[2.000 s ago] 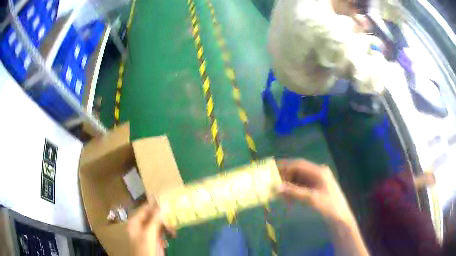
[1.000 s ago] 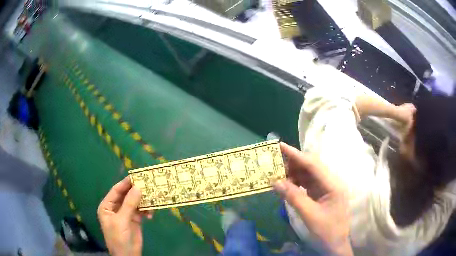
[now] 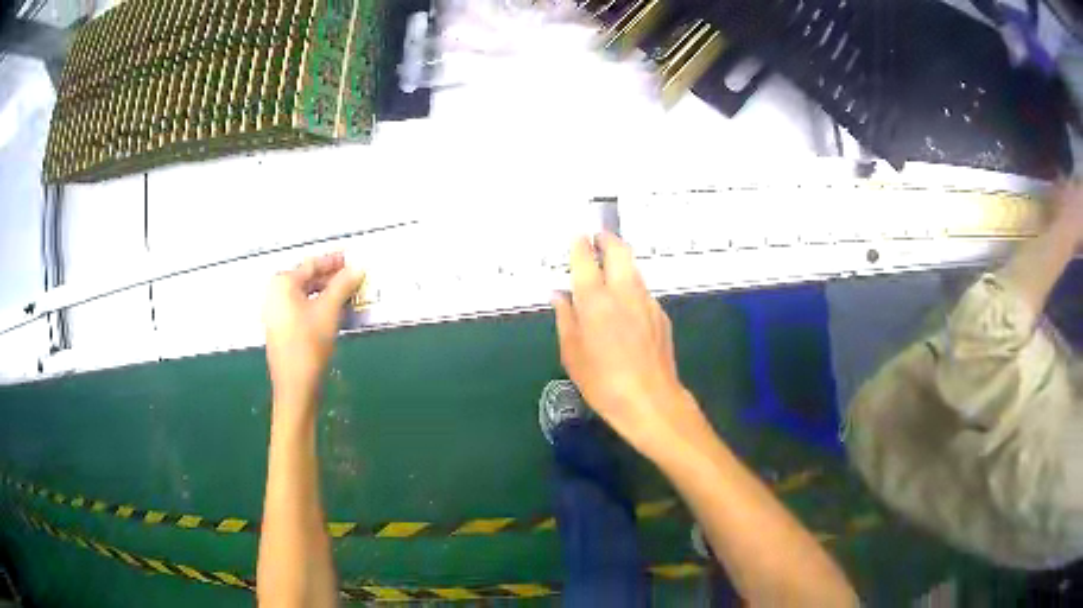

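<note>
The PCB panel lies along the white rail, badly washed out by glare; only a yellowish left end and faint edge marks show. My left hand pinches its left end between thumb and fingers. My right hand is palm down at its right end, with the fingertips on or just over the rail beside a small dark grey piece. Glare hides whether the right fingers grip the panel.
A thick row of stacked green-edged panels stands back left. Black trays and yellow strips lie back right. More panel shows on the rail at right, by a person in a cream top. A blue stool stands below.
The view has turned from the aisle to the worktable. My hands have brought the panel from over the green floor to the rail. The other person now appears at the far right.
</note>
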